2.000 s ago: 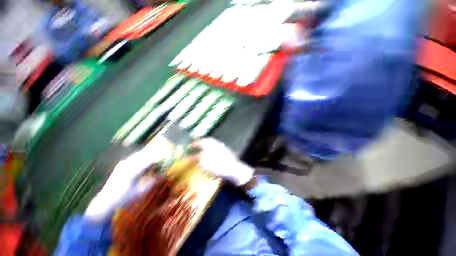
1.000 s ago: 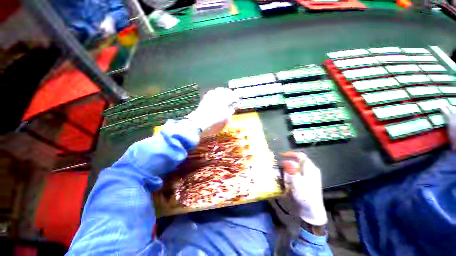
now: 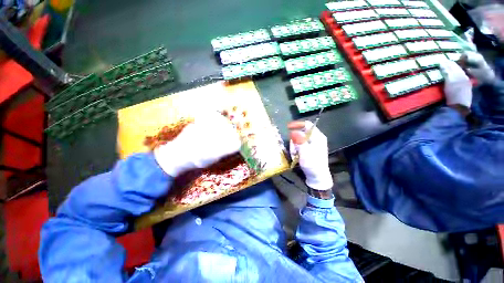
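Observation:
The yellow board [image 3: 157,113] lies tilted at the bench's front edge, with a thick patch of reddish-brown leaded components [image 3: 213,182] on it. My left hand [image 3: 201,142], in a white glove, is over the board and covers part of the patch. Its fingers are on a green PCB panel [image 3: 250,156] that shows below them near the board's right side; their exact grip is hidden. My right hand [image 3: 310,155], gloved with bare fingertips, is just off the board's right edge. It holds a slim pointed tool [image 3: 316,120], tip upward.
Darker green panels [image 3: 110,85] lie at the left. Paler panels [image 3: 320,80] lie in two short columns beyond the board. A red tray [image 3: 398,109] with rows of panels is at the right, with a coworker's gloved hands [image 3: 457,83] at it. Red surfaces stand at far left.
The view has turned and steadied. My left hand has moved from the board's far edge to over the components, and a green panel now shows at its fingers. My right hand stays beside the board.

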